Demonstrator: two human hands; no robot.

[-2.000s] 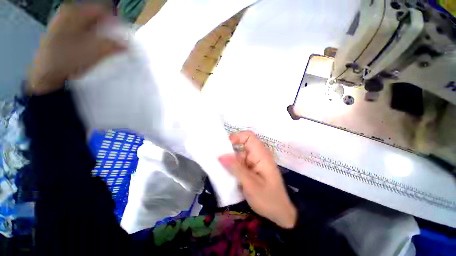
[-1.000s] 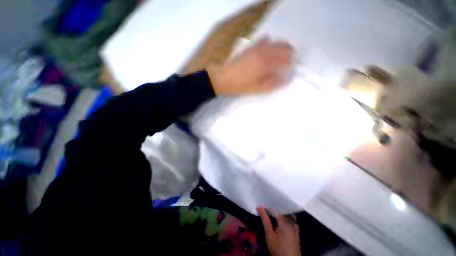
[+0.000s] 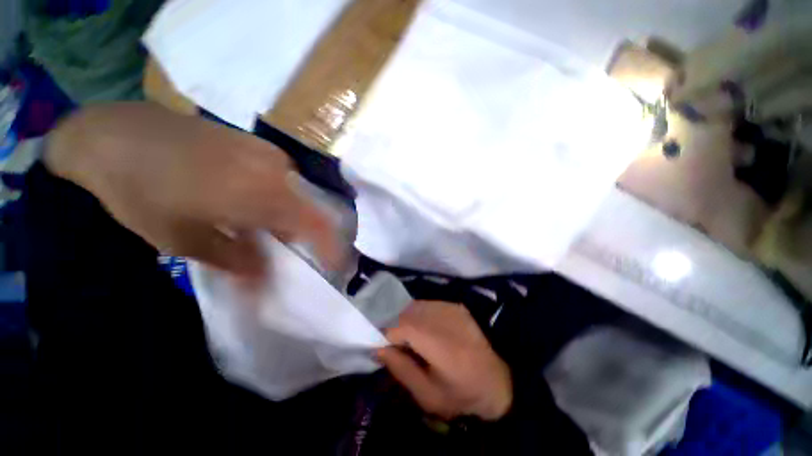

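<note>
My left hand is large and blurred at the left, its fingers at the upper edge of a small white fabric piece over my lap. My right hand pinches the right corner of that piece between thumb and finger. A larger white panel lies on the table with its right edge by the needle area of the sewing machine. Its lower left part hangs over the table's front edge. Glare hides detail on this panel.
A brown cardboard strip with shiny tape lies at the upper left, beside another white piece. More white fabric lies at the lower right by a blue crate. The table's front edge slants down right.
My left hand has moved from the panel on the table back to the lower left. My right hand has risen and now holds a small white piece. The large panel stays near the needle.
</note>
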